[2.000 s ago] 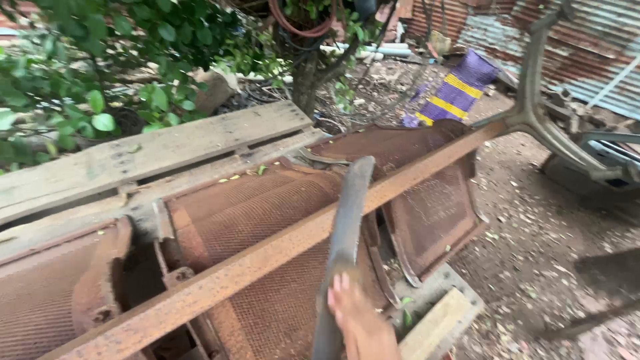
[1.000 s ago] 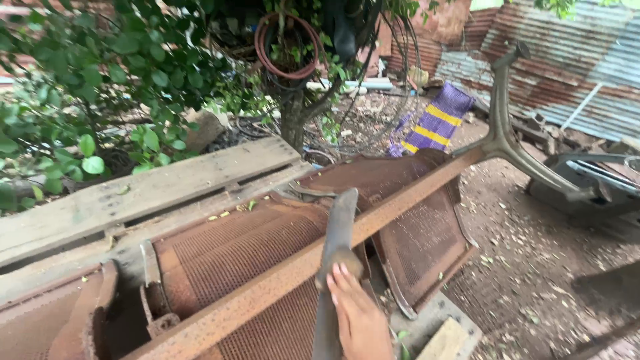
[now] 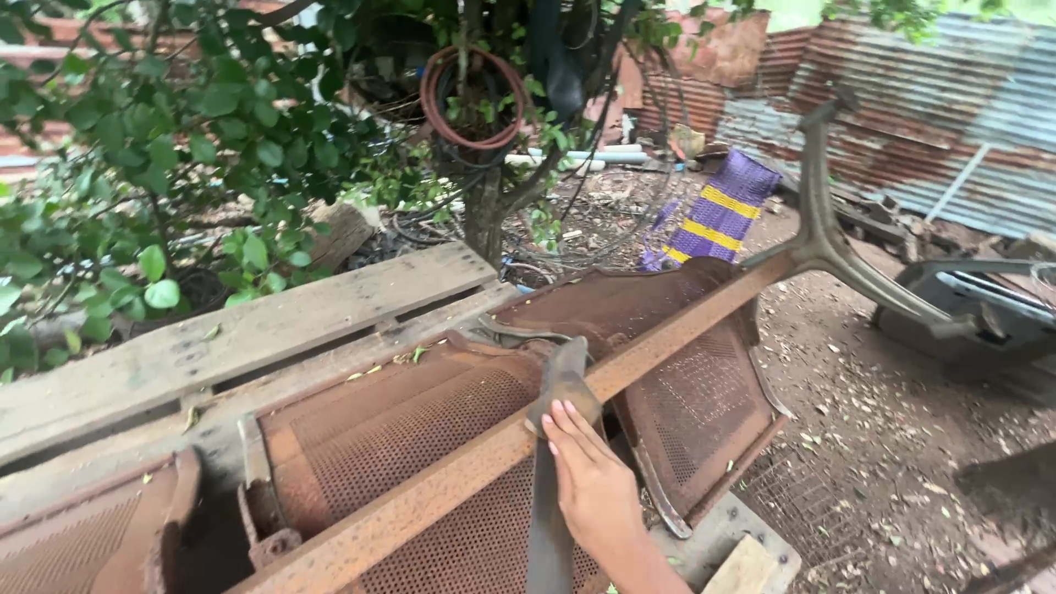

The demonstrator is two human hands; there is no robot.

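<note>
A long flat metal blade, like a machete (image 3: 549, 511), lies across a rusty steel beam (image 3: 412, 499), its end reaching just past the beam. From the lower right comes my right hand (image 3: 598, 487), its fingers laid together over a grey-brown pad or piece of abrasive (image 3: 569, 400) that covers part of the blade near the beam. Its exact kind is unclear, and my thumb is hidden. My left hand is out of view, as is the lower end of the blade. Under the beam sit rusty perforated metal seat panels (image 3: 421, 412), tilted at differing angles.
A wooden pallet (image 3: 272, 330) lies beneath the panels. The beam joins a branching metal leg frame (image 3: 817, 214) at the right. Beyond are a tree with a coiled red hose (image 3: 429, 91), a purple and yellow woven strip (image 3: 718, 214), a dark container (image 3: 973, 313) and corrugated sheets (image 3: 891, 107).
My right hand and the pad have moved up along the blade, closer to its far end and onto the beam. Less of the blade shows beyond the beam than two seconds ago.
</note>
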